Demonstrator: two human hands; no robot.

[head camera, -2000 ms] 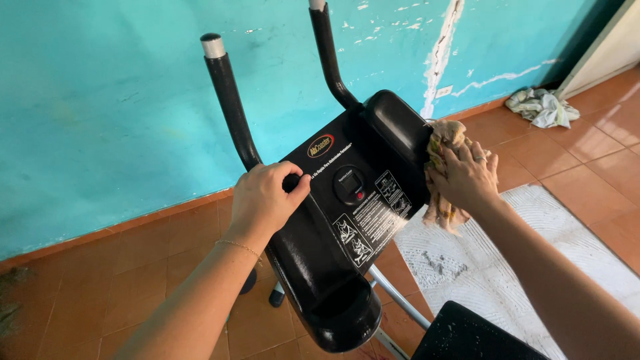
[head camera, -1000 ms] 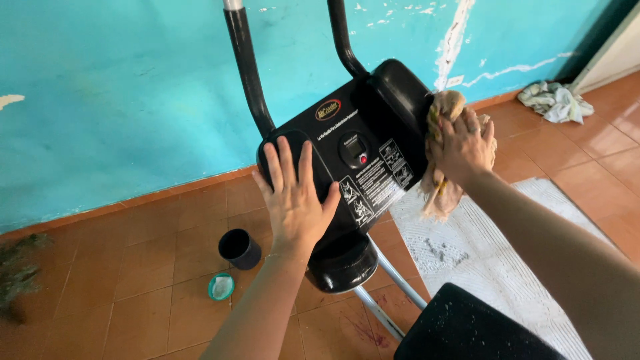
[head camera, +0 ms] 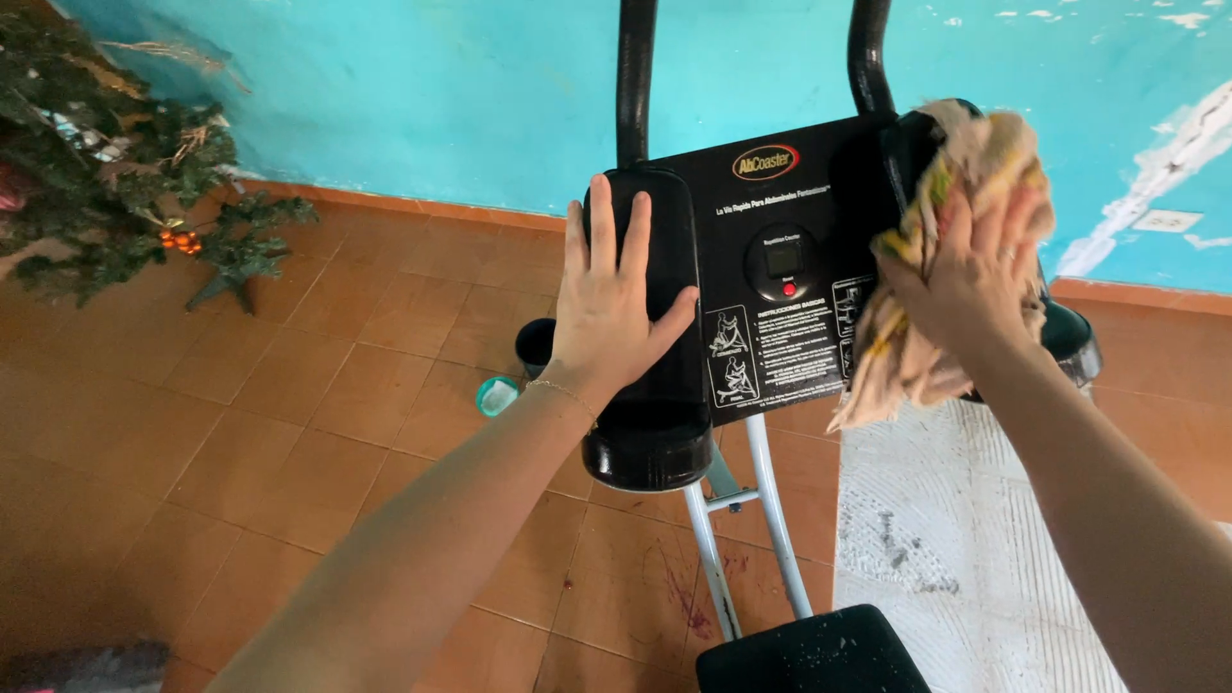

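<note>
An AbCoaster exercise machine stands before me, its black console panel (head camera: 770, 250) bearing a round repetition counter (head camera: 782, 262) with a red button. My left hand (head camera: 616, 298) lies flat with spread fingers on the left black padded armrest (head camera: 664, 385). Under my right hand (head camera: 962, 279) is a crumpled beige cloth with yellow stains (head camera: 1001, 164), pressed on the right armrest (head camera: 910, 154), which it largely covers. Two black curved handles (head camera: 635, 87) rise behind the panel. Below are the pale metal frame tubes (head camera: 765, 510) and a black pad (head camera: 813, 654).
An artificial Christmas tree (head camera: 106, 144) stands at left by the turquoise wall (head camera: 414, 96). A dark cup (head camera: 535, 346) and a small teal-rimmed container (head camera: 497, 396) sit on the tiled floor behind my left forearm. A whitish textured slab (head camera: 943, 510) lies at right.
My left hand, earlier curled at the left armrest's edge, now lies flat on it. The cloth has stayed under my right hand at the right armrest. The view has swung left.
</note>
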